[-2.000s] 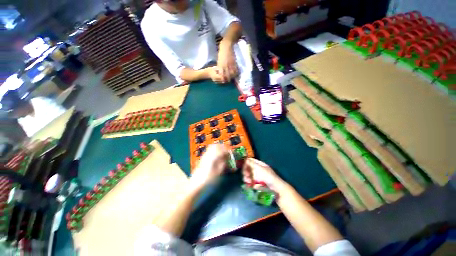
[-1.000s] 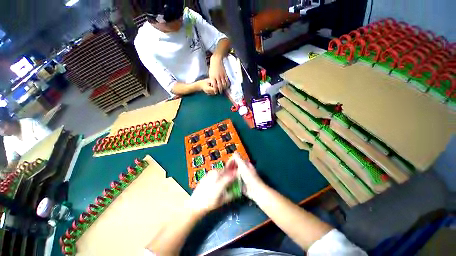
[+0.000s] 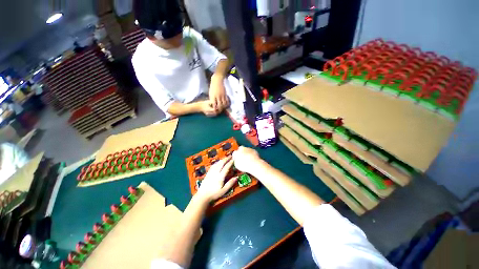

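Note:
The orange fixture tray [image 3: 192,164] lies on the green table with dark pockets in its far rows. A green piece [image 3: 245,180] sits in a pocket at its near right. My left hand [image 3: 214,181] lies over the tray's near left part, fingers spread and pointing forward. My right hand [image 3: 246,159] is over the tray's right side, fingers bent down and close to the left fingertips. Whether either hand holds a piece is hidden. The pockets beneath my hands are mostly covered.
A cardboard sheet [image 3: 131,231] with one row of green-and-red pieces lies at near left, another loaded sheet [image 3: 113,137] behind. Stacked loaded sheets [image 3: 378,113] stand right. A smartphone [image 3: 266,130] is propped beyond the tray. A person [image 3: 168,73] sits opposite. A bottle [image 3: 42,251] stands far left.
My hands have moved from the tray's near edge to over its pockets and are apart now. The green pieces earlier seen in or by my hands no longer show there. The view has shifted.

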